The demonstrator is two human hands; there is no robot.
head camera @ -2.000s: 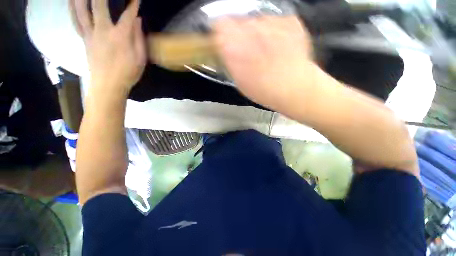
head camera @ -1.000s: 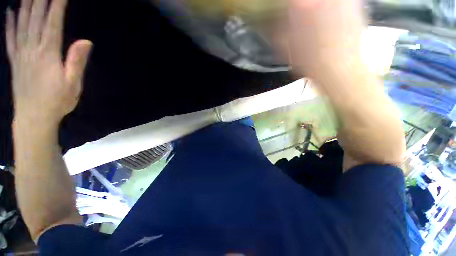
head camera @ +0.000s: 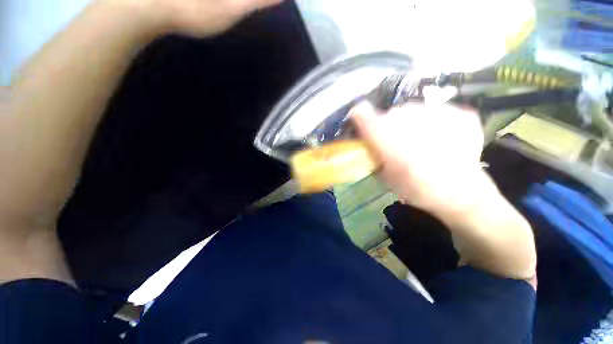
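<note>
A black garment [head camera: 181, 134] lies over the ironing table, whose white cover shows at the near edge [head camera: 176, 270]. My right hand [head camera: 430, 144] is closed around the pale wooden handle [head camera: 336, 164] of the steam iron [head camera: 329, 101]. The iron has a silvery, shiny body and is at the garment's right edge. My left hand [head camera: 215, 12] reaches across the far part of the garment; it is cut off by the top edge and its fingers do not show clearly.
A hose with yellow spiral wrap [head camera: 531, 77] runs right from the iron. Blue bundles [head camera: 571, 218] and black cloth are at the right. A bright white padded surface [head camera: 437, 30] is beyond the iron. Green floor shows below the iron.
The view has turned. The iron now shows lower and nearer me, at the garment's right edge. My left hand has moved from flat at the far left to the top of the view.
</note>
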